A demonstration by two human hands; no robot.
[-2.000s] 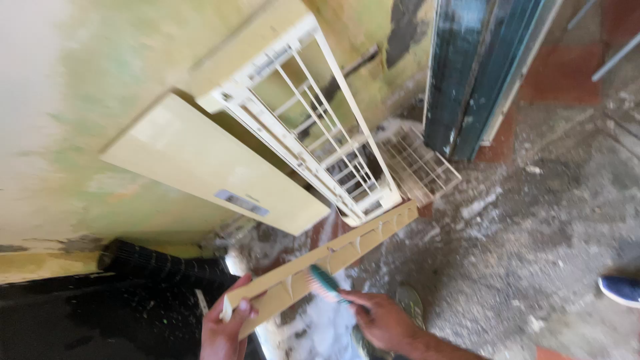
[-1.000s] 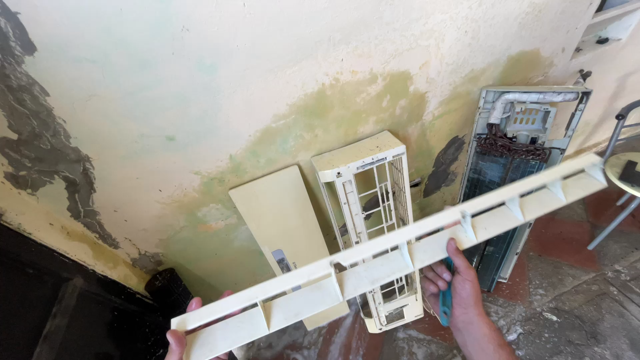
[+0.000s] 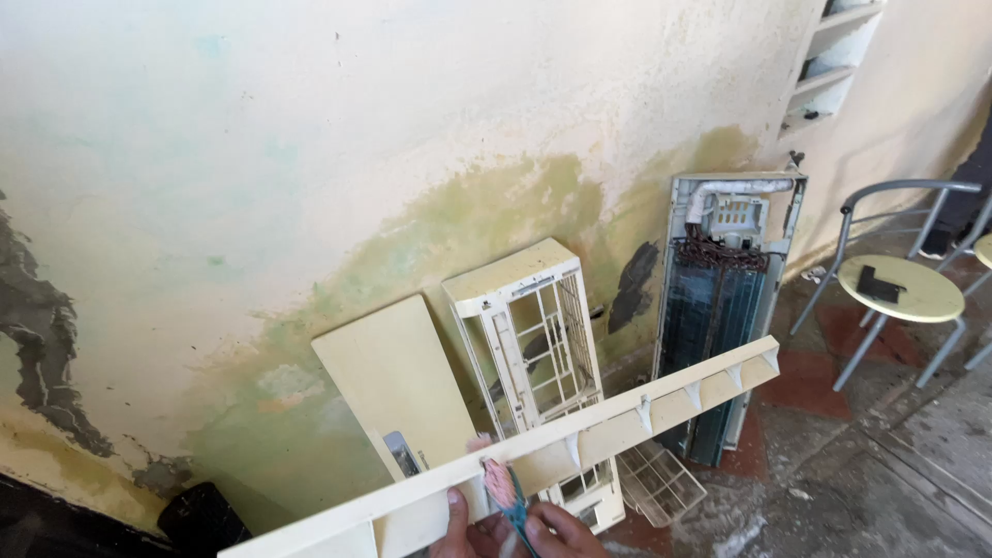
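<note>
At the bottom, my left hand (image 3: 459, 531) grips a long cream plastic air-conditioner louver strip (image 3: 604, 418) from below, thumb on its face. The strip runs slanted from lower left to upper right, with small ribs along it. My right hand (image 3: 564, 533) is closed on the teal handle of a brush (image 3: 504, 488). The brush's pink bristles touch the strip beside a rib, close to my left thumb. Behind the strip, a cream plastic front frame (image 3: 511, 291) and a flat cream panel (image 3: 395, 349) lean on the wall.
An air-conditioner indoor unit (image 3: 717, 325) with exposed fins leans on the wall at right. A mesh filter (image 3: 663, 484) lies on the floor. A round-seated metal chair (image 3: 903, 288) holds a dark part. A black cylinder (image 3: 203, 515) stands at lower left.
One second ago my left hand held the strip near its left end; now it grips farther along. The brush's bristles are now against the strip. The view has tilted up.
</note>
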